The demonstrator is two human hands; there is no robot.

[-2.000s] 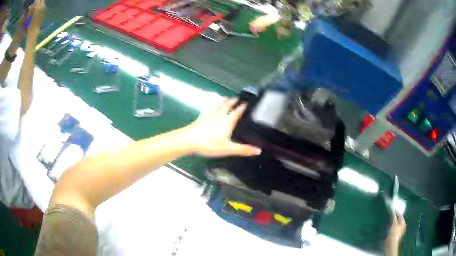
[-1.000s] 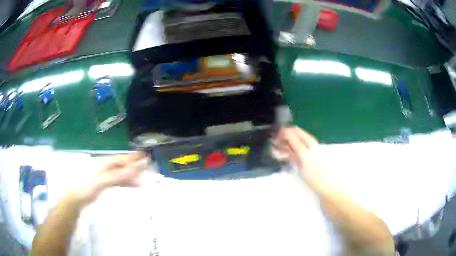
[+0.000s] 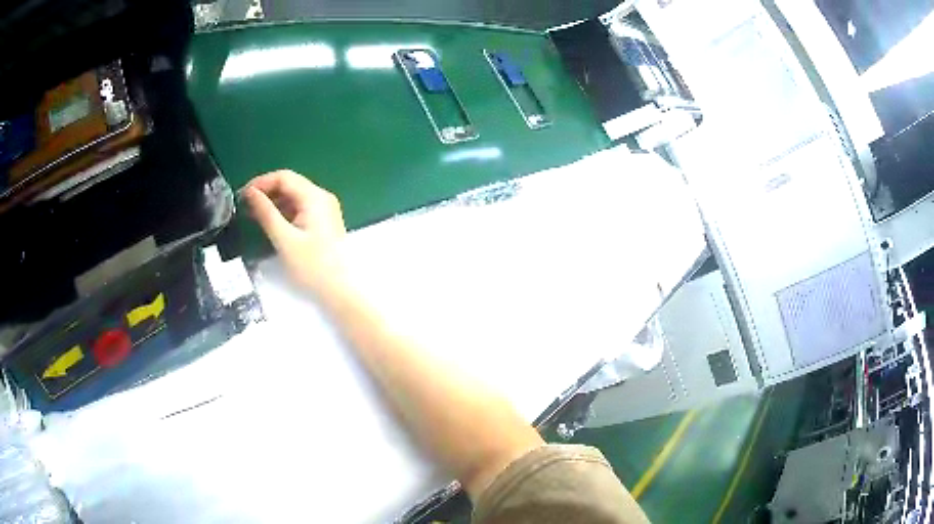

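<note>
The black press base [image 3: 154, 205] is at the left, with the orange-brown fixture [image 3: 82, 118] on it. A thin frame outline shows on the fixture. My right hand [image 3: 297, 210] is just right of the base, over the edge of the green belt. Its thumb and forefinger are curled close together, and no part shows in it. My left hand is not in view. Two phone frames with blue patches lie on the belt, one nearer [image 3: 435, 92] and one farther right [image 3: 517, 87].
The green belt [image 3: 328, 133] runs behind the white bench covering [image 3: 492, 297]. The front label panel [image 3: 108, 348] is at lower left. A large white machine housing [image 3: 789, 194] stands at the right, with green floor and yellow lines [image 3: 666, 455] below.
The view has swung right, so the base now sits at the left edge. My right hand has moved off the base's front corner. My left hand has gone out of view.
</note>
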